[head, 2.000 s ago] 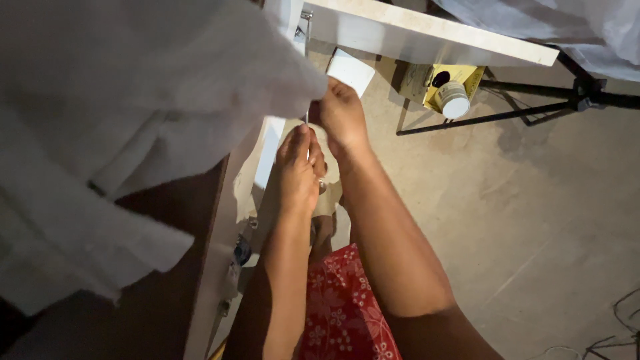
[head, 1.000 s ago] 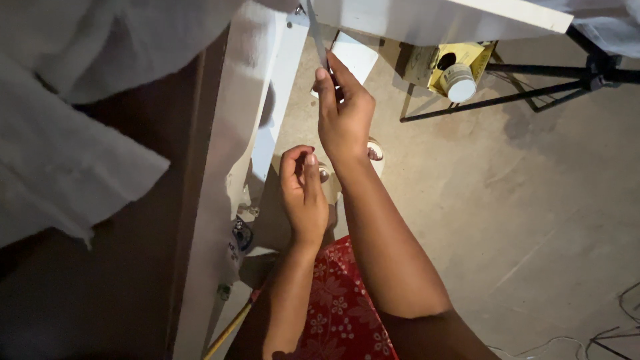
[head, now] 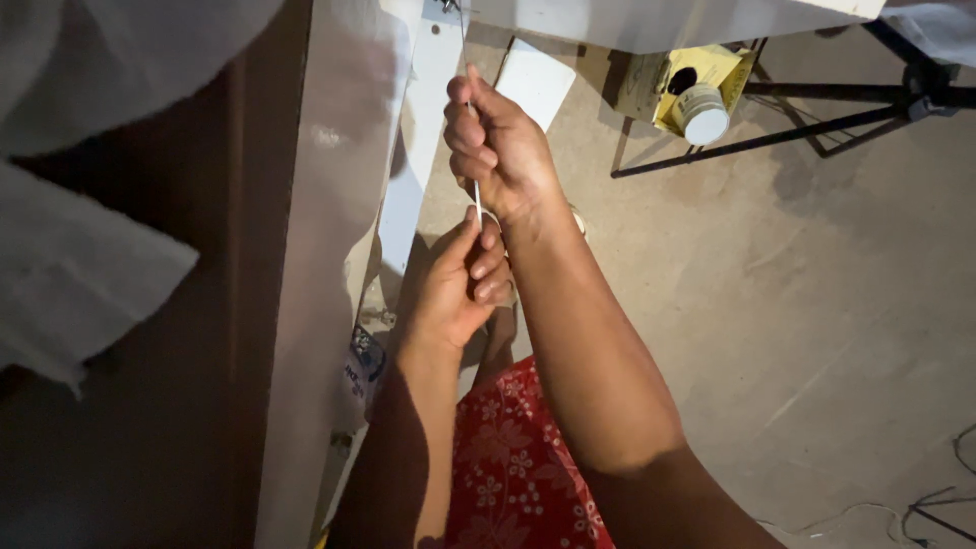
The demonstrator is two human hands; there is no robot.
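Observation:
A thin pale rod or strip (head: 478, 200), its exact kind unclear, runs nearly upright through both hands. My right hand (head: 499, 145) is closed around it, above my left hand (head: 469, 278), whose thumb and forefinger pinch its lower end. Past my right fingertips a thin line continues up toward a small metal fitting (head: 448, 5) at the top edge. Sheer white fabric (head: 91, 282) hangs at the left, beside a dark brown panel (head: 175, 427).
A white board edge (head: 854, 6) crosses the top. On the floor are a white flat piece (head: 537, 80) and a yellow box (head: 713, 69) with a white-lidded container (head: 703, 114). Black metal stand legs (head: 808, 133) reach in from the right, and a cable (head: 862, 509) lies at lower right.
My left hand, apart from the rod a second ago, now pinches its lower end. My right hand has come lower, and the white fabric that was near it at first is away to the left.

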